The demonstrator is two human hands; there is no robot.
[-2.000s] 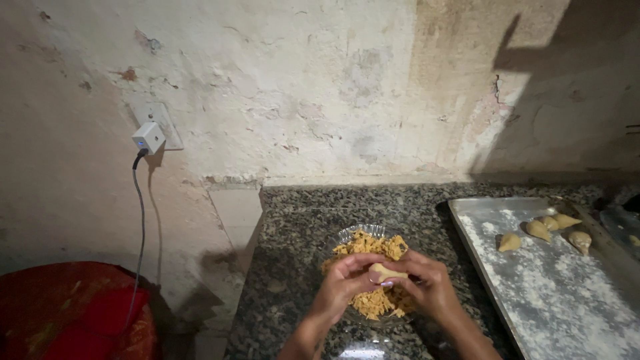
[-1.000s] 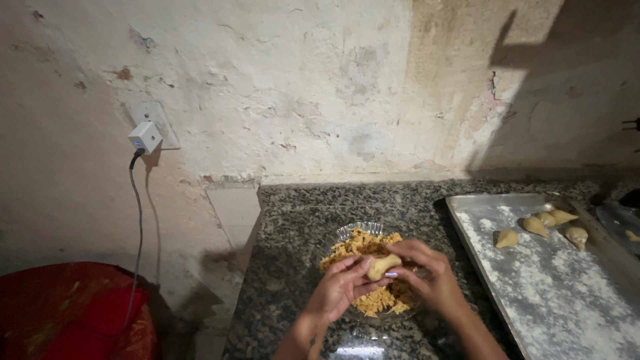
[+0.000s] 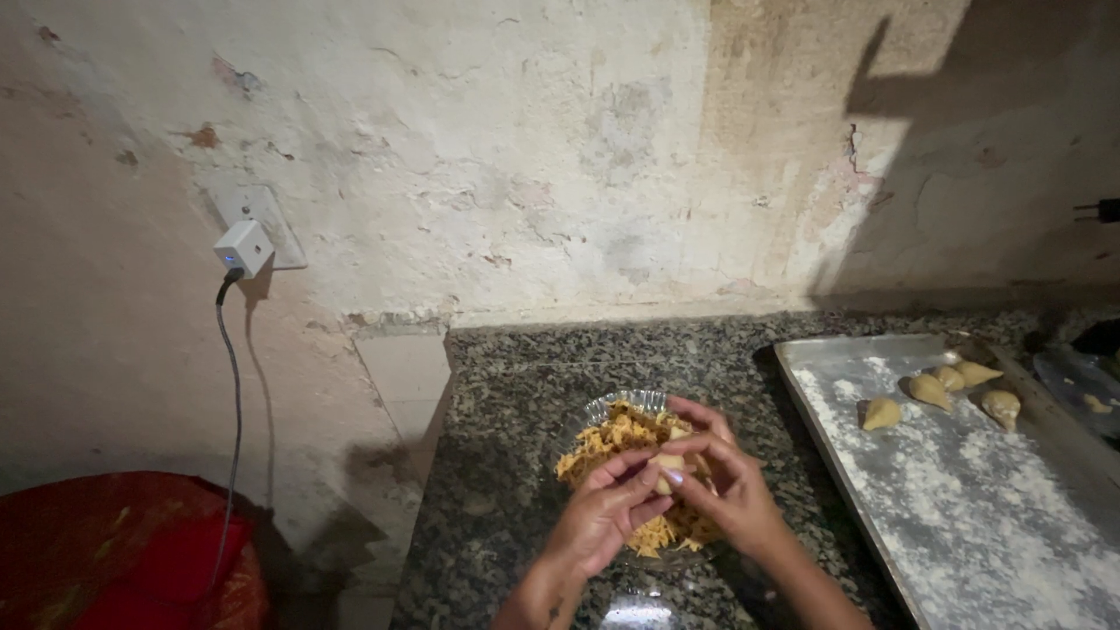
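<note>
Both hands pinch one piece of pale dough [image 3: 667, 472] over a clear glass bowl [image 3: 643, 401]. My left hand [image 3: 608, 512] grips it from the left, and my right hand [image 3: 722, 477] has its fingertips on the top and right side. Shredded orange-yellow filling [image 3: 612, 437], which looks like shredded chicken, heaps up in the bowl, partly hidden by the hands. To the right, a metal baking tray [image 3: 840, 486] dusted with white flour holds several teardrop-shaped dough pieces [image 3: 880, 413] near its far end.
The dark granite countertop [image 3: 499, 437] meets a peeling plaster wall [image 3: 525, 175]. A white charger [image 3: 244, 248] with a hanging cable [image 3: 234, 376] is plugged in at left, above a red-covered round object [image 3: 131, 542]. A clear plastic container [image 3: 1076, 385] lies beyond the tray's right side.
The fingers have shifted around the dough, and the right hand now covers more of it than one second ago. Both hands remain over the bowl.
</note>
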